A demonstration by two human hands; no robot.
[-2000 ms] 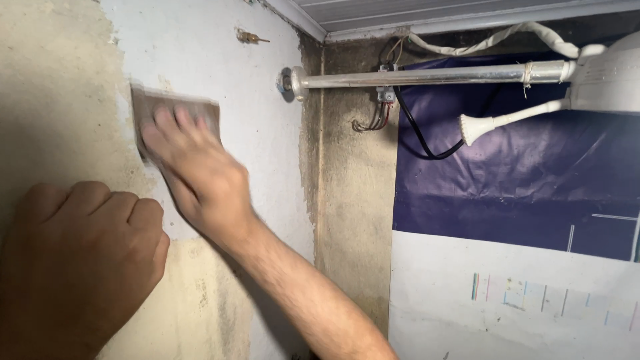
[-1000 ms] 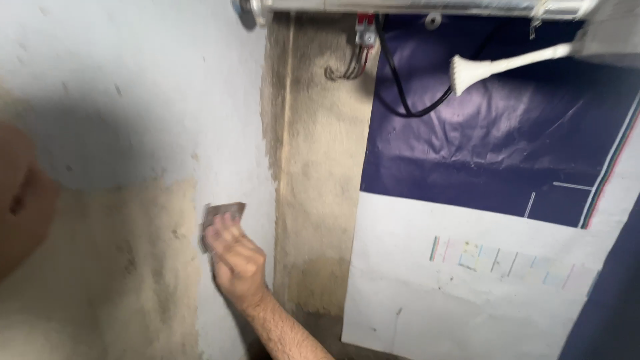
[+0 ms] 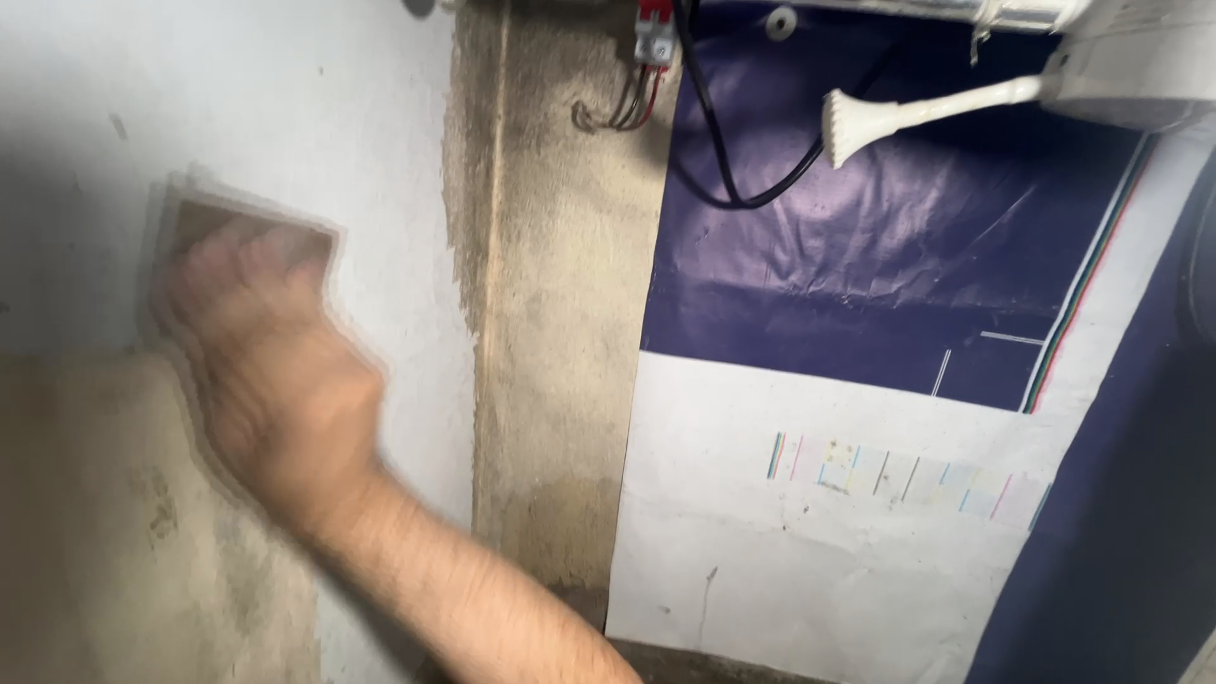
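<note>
My right hand [image 3: 275, 370], blurred by motion, presses a brown sheet of what looks like sandpaper [image 3: 211, 220] flat under its fingers. The sheet lies against the wall's pale painted area [image 3: 380, 123]. Below and to the left of the hand, the wall is bare yellowish plaster [image 3: 85, 532] with dark stains. My left hand is outside the frame.
Right of the wall corner hangs a purple and white printed sheet [image 3: 760, 570]. In front of its upper part are a black cable [image 3: 717, 157] and a white nozzle-like fitting [image 3: 860, 123]. A small connector [image 3: 655, 43] with loose wires hangs near the corner, below a metal pipe [image 3: 912, 8].
My left hand, in view at the left two seconds ago, has gone out of the frame. My right hand has moved up and left along the wall since one second ago. The view has tilted down.
</note>
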